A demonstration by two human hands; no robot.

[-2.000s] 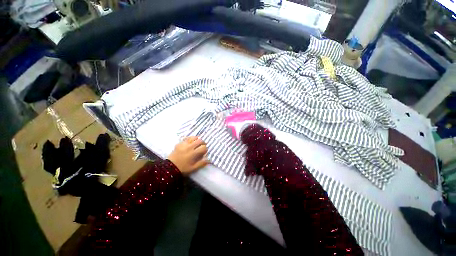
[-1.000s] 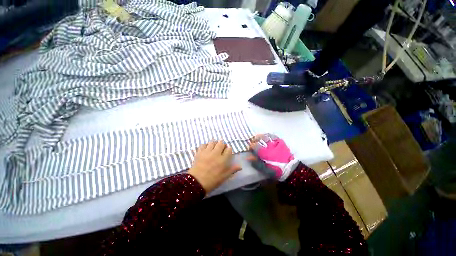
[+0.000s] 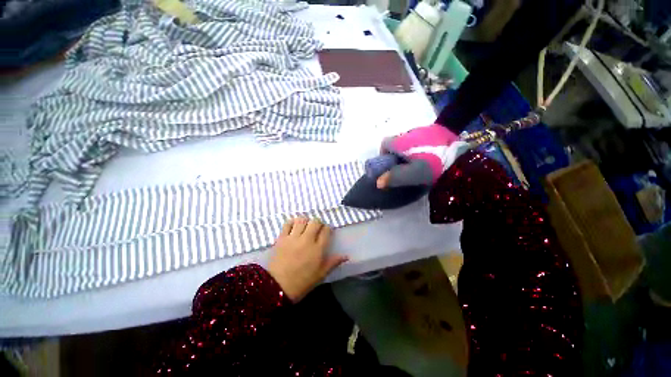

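A striped band (image 3: 184,228) lies flat along the near edge of the white ironing table. My right hand (image 3: 419,158), in a pink, grey and white glove, grips the handle of the dark steam iron (image 3: 386,193). The iron's pointed tip rests over the right end of the band, pointing left. My bare left hand (image 3: 303,254) lies on the band's near edge, left of the iron, fingers extended and thumb apart, palm down. A large striped heap (image 3: 184,88) lies at the back left of the table, with a yellow tag (image 3: 175,10) on it.
A reddish-brown pad (image 3: 366,70) lies at the table's back right. Pale containers (image 3: 446,37) stand in a green basket (image 3: 455,71) beyond the edge. A thick black tube (image 3: 500,66) and wrapped cord (image 3: 508,127) run behind the iron. An open cardboard box (image 3: 594,228) is at right.
My right hand has left the band's right end and taken hold of the iron, which has moved left and nearer onto the band. My left hand has shifted slightly left.
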